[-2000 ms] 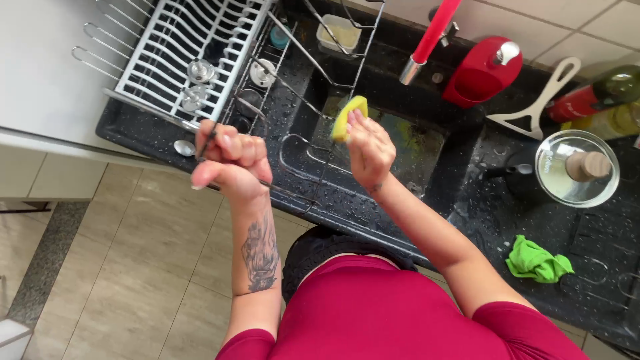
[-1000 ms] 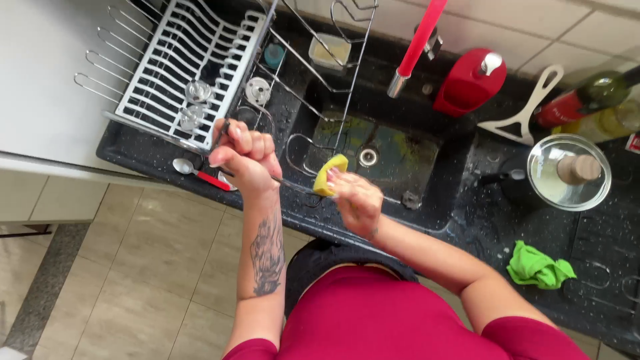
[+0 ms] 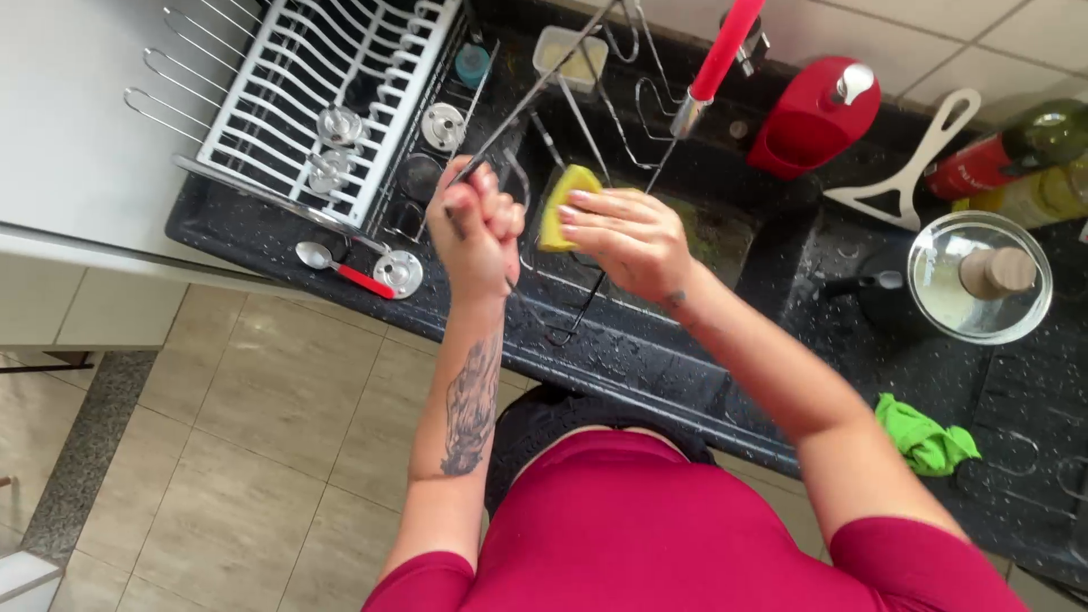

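Observation:
My left hand [image 3: 476, 225] is closed around a bar of a metal wire rack [image 3: 585, 102], which it holds up over the black sink [image 3: 739, 255]. In my right hand [image 3: 633, 234] is a yellow sponge [image 3: 563, 211], pressed between fingers and thumb and set near the rack's bars. Whether the sponge touches a bar is hard to tell. The rack's lower end comes down by the sink's front edge. Above the basin is a red faucet hose with a metal tip [image 3: 693, 115].
At left stands a dish drainer [image 3: 297, 102] with glass items; a red-handled spoon [image 3: 361, 279] and metal disc [image 3: 398, 273] lie before it. To the right are a red dispenser [image 3: 807, 119], a white triangular utensil [image 3: 922, 174], bottles [image 3: 1011, 153], a glass-lidded pot [image 3: 943, 289] and a green cloth [image 3: 925, 435].
The rack has turned in my left hand and more of it now shows over the sink. My right hand with the sponge has moved up from its lower place of a second ago.

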